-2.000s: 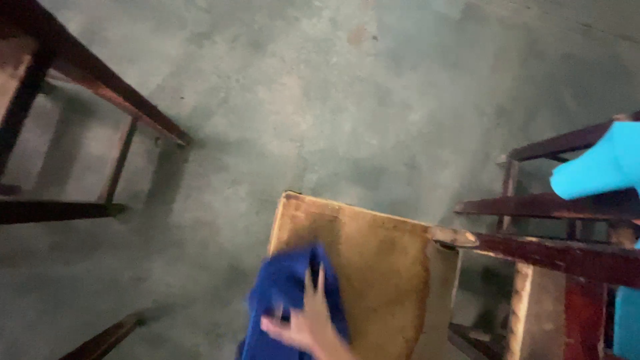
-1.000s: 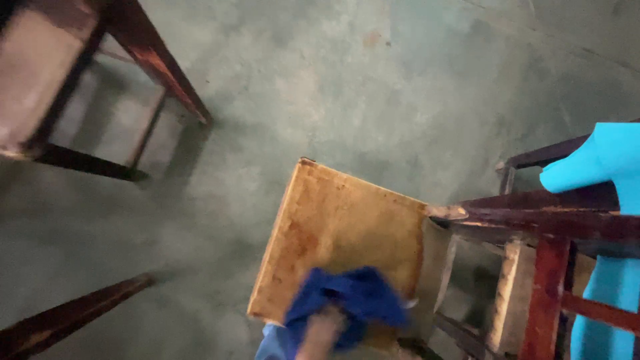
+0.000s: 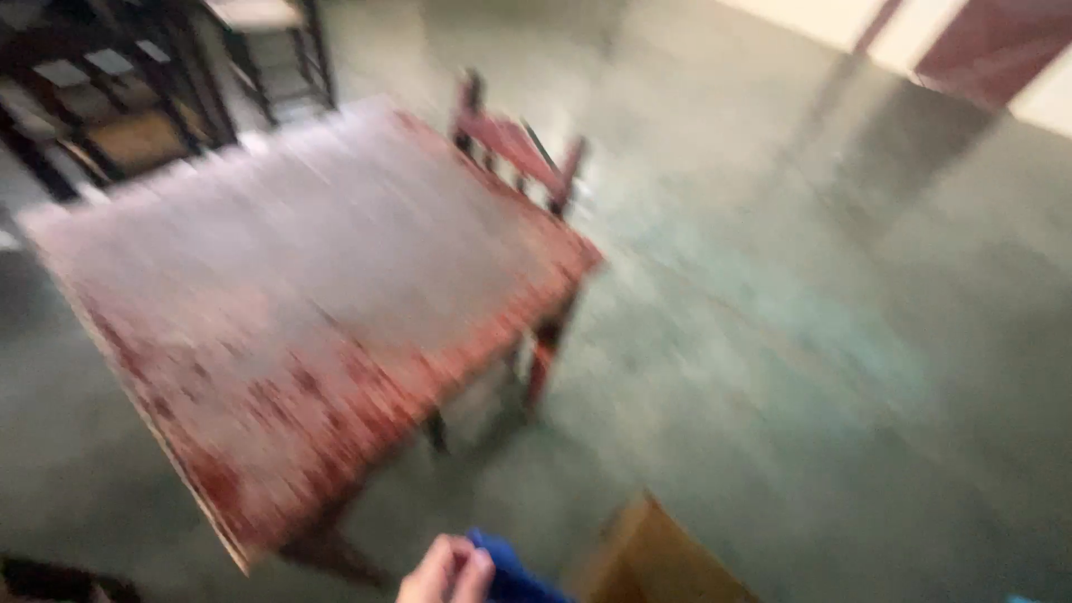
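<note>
At the bottom edge, left of centre, my right hand (image 3: 448, 574) is partly in view, its bent fingers closed on a blue cloth (image 3: 511, 574). The cloth hangs to the right of the fingers, and its lower part is cut off by the frame. Right of the cloth is a corner of the brown wooden seat (image 3: 662, 557), with a gap of floor between it and the table. My left hand is out of view. The view is blurred.
A worn reddish wooden table (image 3: 335, 243) fills the left side. A red wooden chair (image 3: 515, 151) stands at its far right edge. Dark chairs (image 3: 142, 134) are behind it at upper left. The concrete floor (image 3: 754, 335) stretches right towards a wall with a dark red panel (image 3: 1005, 50).
The view has swung strongly, bringing the reddish table into sight. Earlier my hand and the blue cloth were over the brown seat; now they are to the left of its visible corner.
</note>
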